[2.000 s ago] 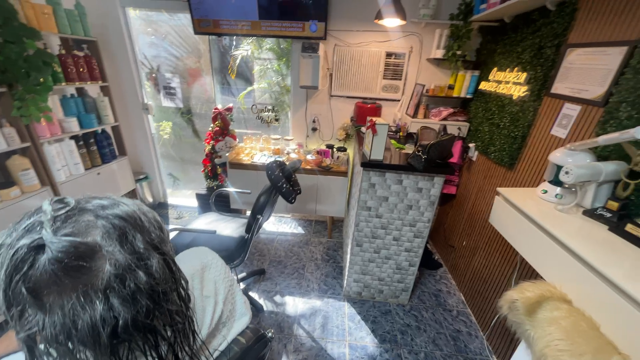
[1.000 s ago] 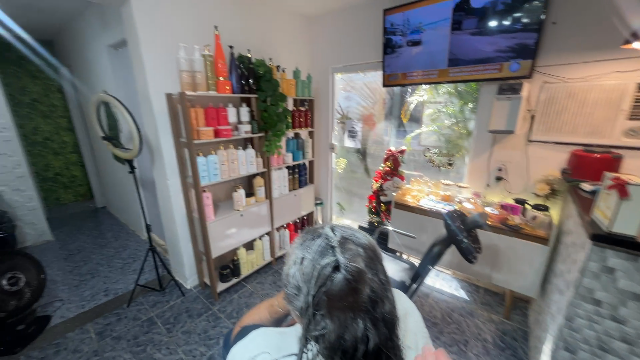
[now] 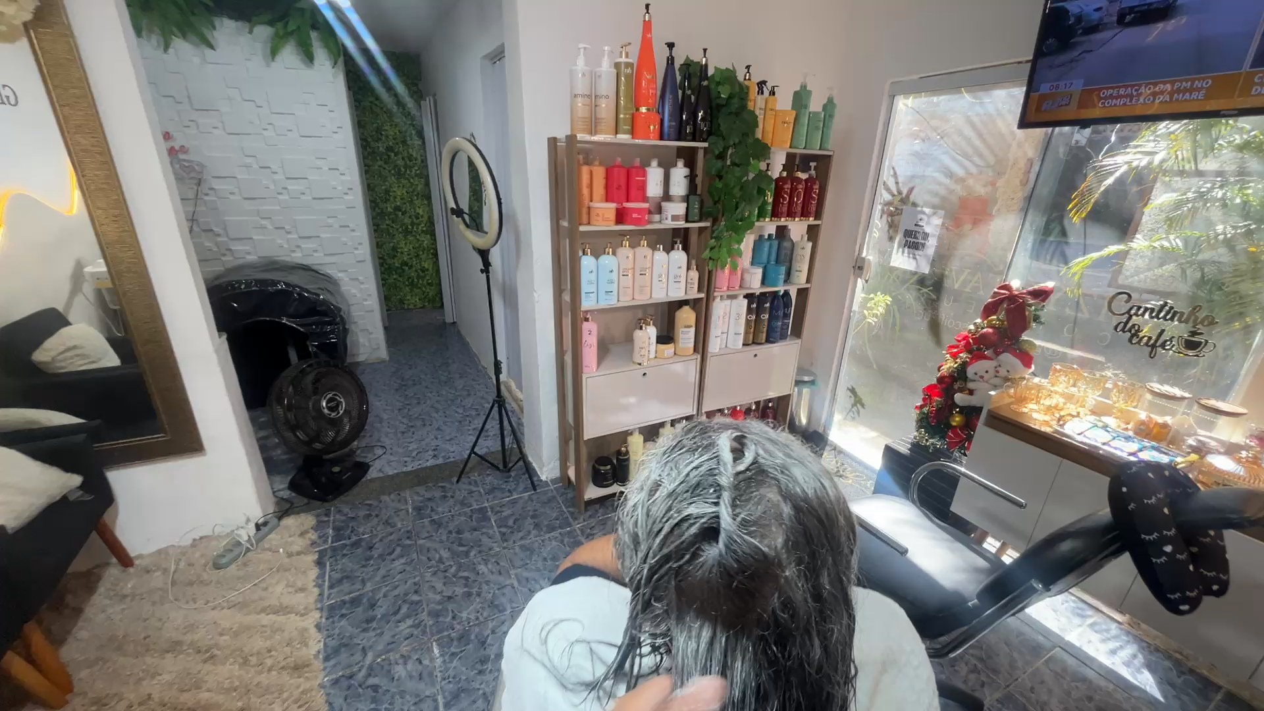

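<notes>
A seated person's head of long, wet dark hair point(image 3: 736, 553) with whitish product on it fills the lower middle of the view. One twisted strand lies on top. White cloth point(image 3: 568, 637) covers the person's shoulders. At the bottom edge, what appears to be my left hand point(image 3: 673, 694) touches the lengths at the back of the head, blurred and mostly cut off by the frame. Whether its fingers close on hair is not clear. My right hand is out of view.
A reclined black salon chair point(image 3: 948, 573) stands at the right, a sleep-mask-patterned neck pillow point(image 3: 1170, 538) on it. Ahead are shelves of bottles point(image 3: 642, 232) and a ring light on a tripod point(image 3: 486, 326). A black fan point(image 3: 321, 410) and a shaggy rug point(image 3: 207, 632) are at the left.
The view has swung far to the left since the earliest frame. A hand seen low at the right of the head one second ago no longer shows there; a hand now shows at the hair.
</notes>
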